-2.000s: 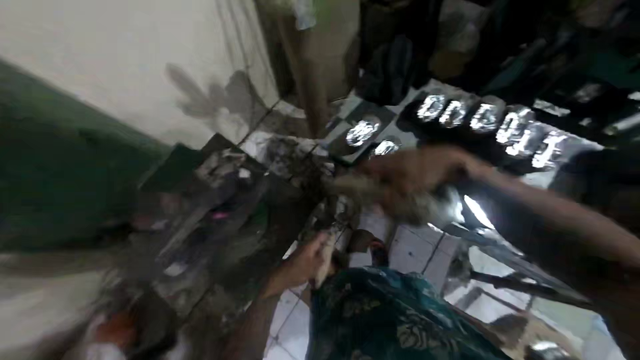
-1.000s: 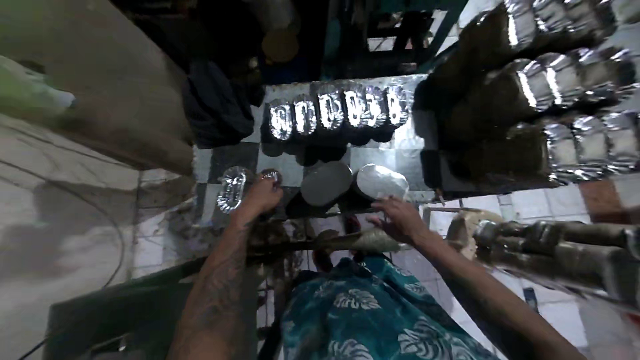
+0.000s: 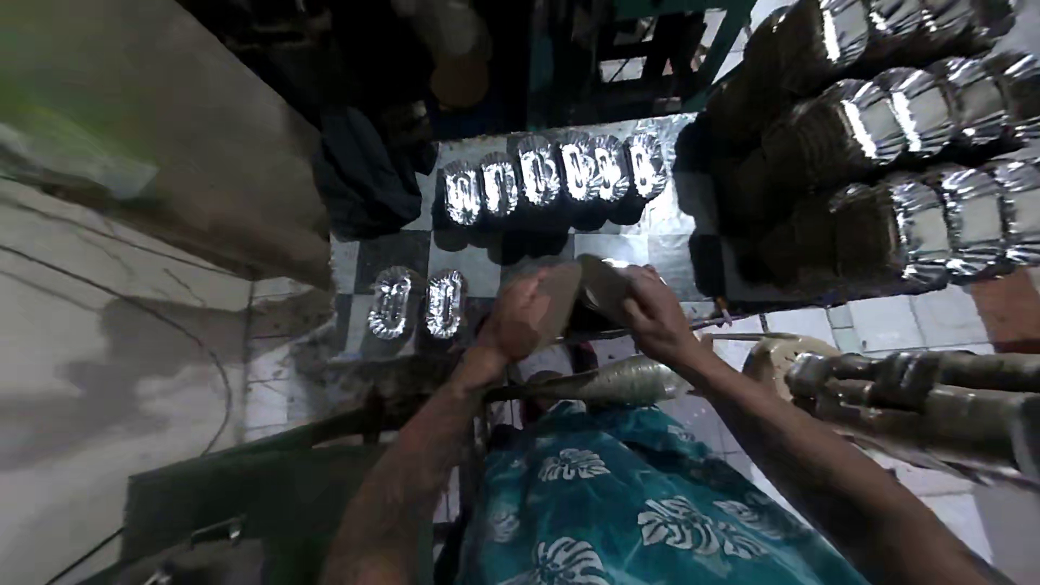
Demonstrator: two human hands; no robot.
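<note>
My left hand holds a flat oval plate-like piece tilted on edge, above the near side of a checkered tabletop. Facing it, my right hand grips a similar piece, also tilted; the two nearly touch at their tops. Left of my hands, two shiny fluted foil trays lie on the table. Across the table's far side runs a row of several foil stacks.
Tall stacks of foil trays fill the right. Wrapped bundles lie near a stool at the lower right. Dark cloth hangs at the table's left end. A green box-like surface is at the lower left.
A second ago my left hand was at the small foil piece on the left and two oval pieces lay flat on the table. Now my hands are closer together, holding tilted pieces.
</note>
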